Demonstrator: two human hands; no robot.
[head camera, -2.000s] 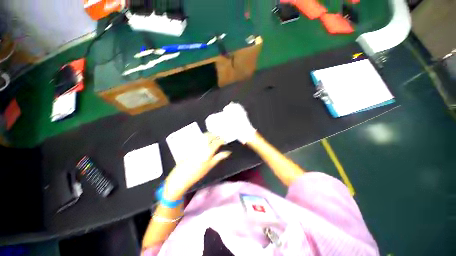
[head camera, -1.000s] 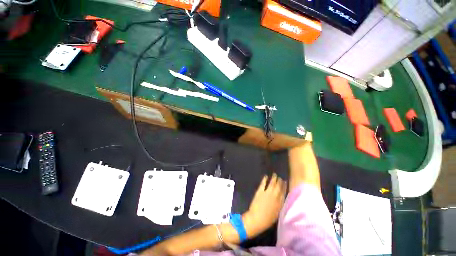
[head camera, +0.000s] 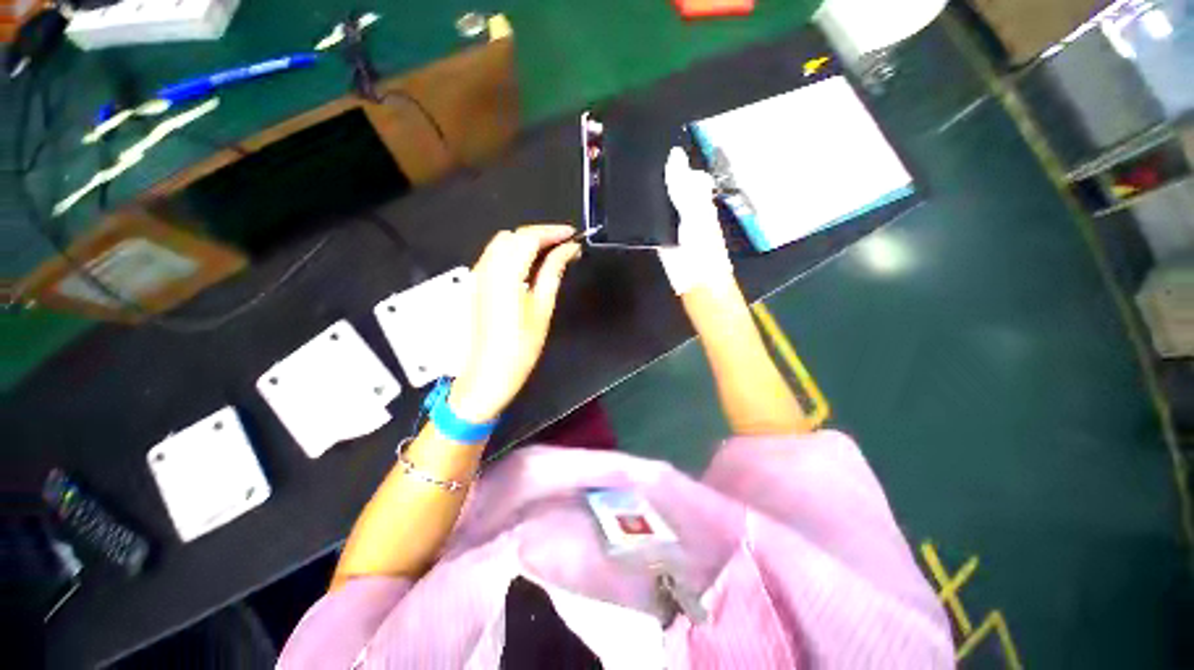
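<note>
A flat black device (head camera: 635, 183) with a thin white edge and small ports on its left side is between my hands, above the black bench. My left hand (head camera: 504, 321), bare with a blue wrist band, grips its lower left corner with the fingertips. My right hand (head camera: 698, 233), in a white glove, holds its right side; some fingers are hidden. Three white square units, at the left (head camera: 210, 474), in the middle (head camera: 327, 387) and at the right (head camera: 430, 325), lie in a row on the bench. My left hand and wrist partly cover the right one.
A blue clipboard with white paper (head camera: 805, 157) lies just right of my gloved hand. A black remote control (head camera: 98, 521) is at the far left. A blue pen (head camera: 242, 79) and white strips (head camera: 131, 157) lie on the rear bench near a white power strip (head camera: 155, 21). Thin cables trail there.
The view has turned and shifted right. The black device is now held up between both hands. My gloved right hand, out of sight a second ago, has come into view.
</note>
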